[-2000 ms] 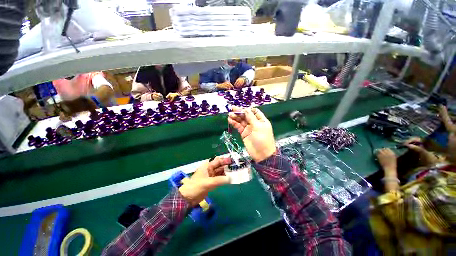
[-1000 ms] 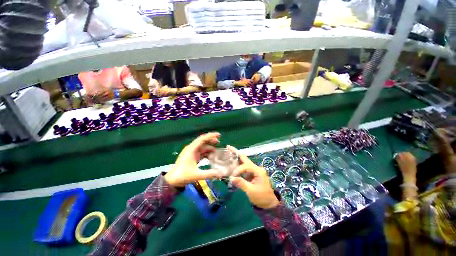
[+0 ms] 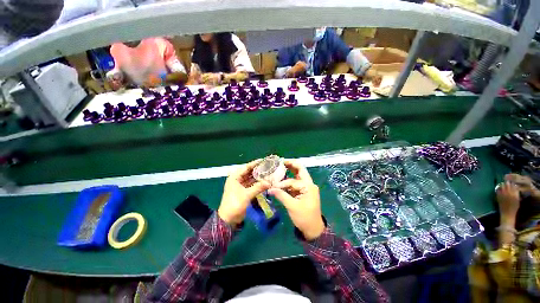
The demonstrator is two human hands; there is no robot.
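Observation:
A pale round ring assembly (image 3: 269,168) with an open centre is held up in front of me over the bench. My left hand (image 3: 240,194) grips its left side with thumb and fingers. My right hand (image 3: 301,200) holds its right side, thumb and fingertips at the lower front rim. Any lead wires on the ring cannot be made out. The blue tape dispenser (image 3: 260,220) with a yellow strip stands on the green bench below my hands, partly hidden by them.
Left: blue parts bin (image 3: 93,216), masking tape roll (image 3: 127,231). A black phone (image 3: 193,212) lies left of the dispenser. Right: clear blister tray (image 3: 408,207), dark wire bundle (image 3: 450,158). Units sit on the green belt (image 3: 237,139). People work beyond dark housings (image 3: 195,102); another person's hand (image 3: 508,198) is at right.
The ring has turned so its open centre faces up, and both hands now hold its sides lower in front. The view has tipped down; the phone is uncovered.

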